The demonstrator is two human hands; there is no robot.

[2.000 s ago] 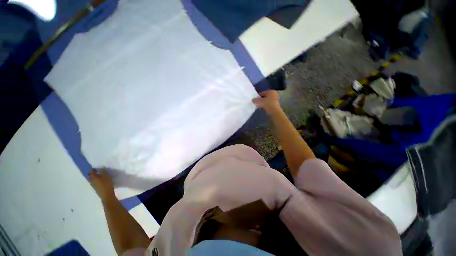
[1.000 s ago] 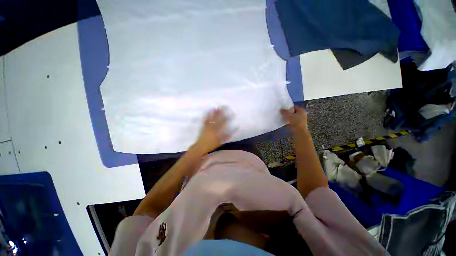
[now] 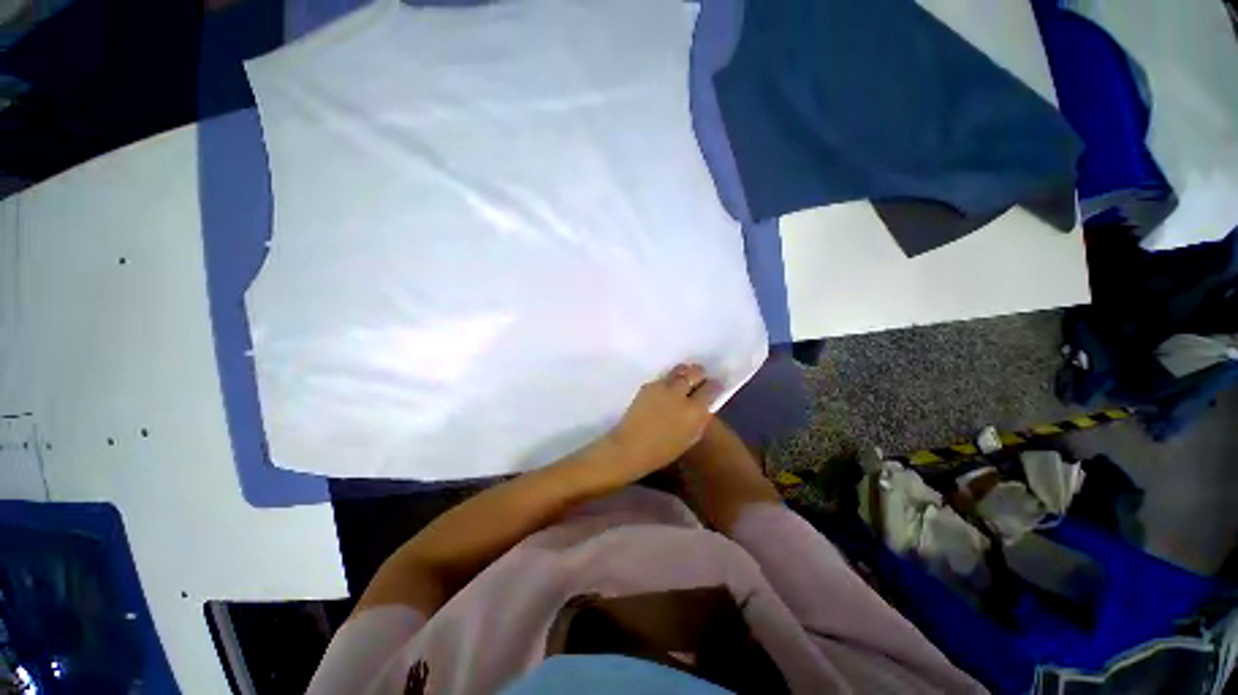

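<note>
The white backing piece (image 3: 475, 245) lies over the blue template (image 3: 234, 299), which shows as a border at both sides. Soft creases cross the white piece. Its near right corner is turned or lifted at the edge. My left hand (image 3: 668, 410) is at that near edge, close to the corner, with bent fingers that seem to pinch the cloth. My right forearm reaches up to the same spot, but my right hand is hidden behind my left hand and the cloth. A folded blue-grey panel (image 3: 869, 116) lies to the right, overlapping the template's side.
The white table (image 3: 116, 326) with small holes extends left. A glossy dark blue sheet (image 3: 82, 597) is at lower left. At right, beyond the table edge, are speckled floor, yellow-black tape (image 3: 950, 451) and a blue bin or cloth (image 3: 1140, 584) near beige fabric (image 3: 937, 523).
My left hand has moved right to the near right corner. My right hand has moved inward from the side edge and out of sight. More of the white piece's far end shows.
</note>
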